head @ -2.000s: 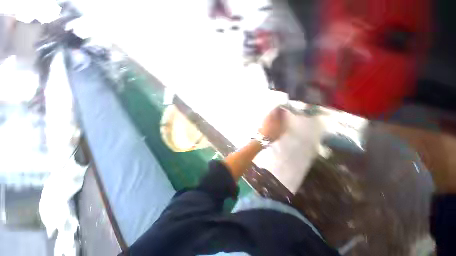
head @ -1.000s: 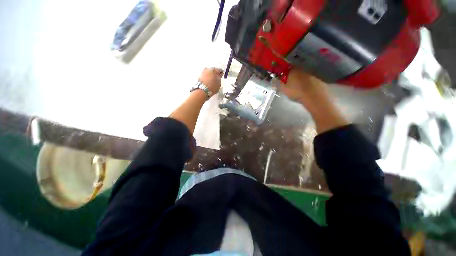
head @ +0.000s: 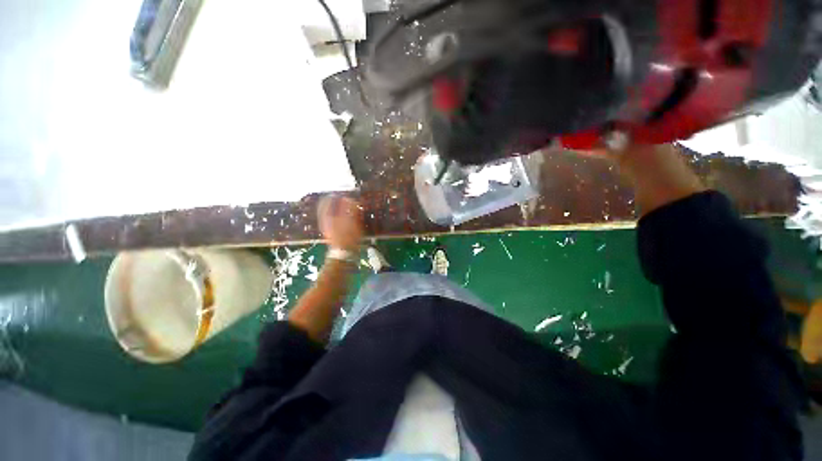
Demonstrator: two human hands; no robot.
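Observation:
The red-and-black cutting machine [head: 703, 63] fills the upper right, its motor body blurred. My right hand [head: 651, 167] is closed on the red handle under the motor. The flat silver base plate [head: 482, 186] lies on the brown table [head: 577, 189] near its front edge, with white scraps on it. The white fabric lay [head: 216, 135] covers the left of the table; its right edge is stepped. My left hand [head: 341, 221] is blurred at the table's front edge, left of the base plate; its fingers and anything in them cannot be made out.
A blue-patterned weight [head: 160, 40] lies on the lay at upper left. A cream bucket [head: 158, 306] stands on the green floor [head: 487, 279] below the table edge. Scraps lie on floor and table. A black cord [head: 338, 31] runs at the top. White cloth [head: 807, 212] lies at far right.
My left hand has left the lay's edge for the table's front edge. The machine and base plate are farther from the lay's edge, nearer the table's front. My right hand stays on the handle.

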